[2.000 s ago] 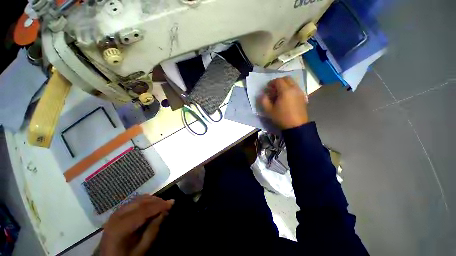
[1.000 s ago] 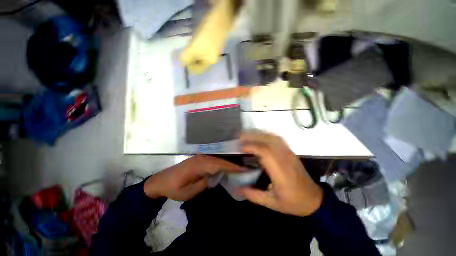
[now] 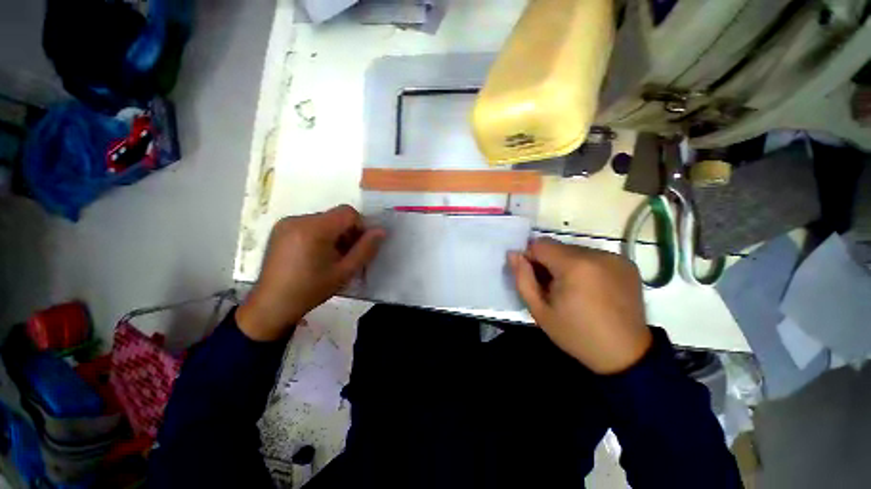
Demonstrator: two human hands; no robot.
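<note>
The translucent template (image 3: 379, 105) lies open on the white table, with an orange tape band (image 3: 449, 180) across its middle and a thin red strip (image 3: 451, 209) beside it. A light grey lining piece (image 3: 444, 258) lies over the template's near half, just below the red strip, and hides the dark outer fabric there. My left hand (image 3: 310, 258) holds the lining's left edge between thumb and fingers. My right hand (image 3: 584, 291) holds its right edge near the upper corner. The yellowed block (image 3: 540, 81) covers the template's far right part.
Scissors (image 3: 659, 244) with green-lined handles lie right of the template. Beyond them are dark textured fabric (image 3: 754, 196) and loose light grey pieces (image 3: 831, 296) at the table's right edge. The machine (image 3: 764, 57) stands at the upper right. Grey pieces (image 3: 396, 11) lie at the far edge. Bags (image 3: 57, 158) are on the floor left.
The lining piece, earlier taken from the right and crumpled between my hands over my lap, is now spread flat over the dark fabric on the template. The view has shifted left.
</note>
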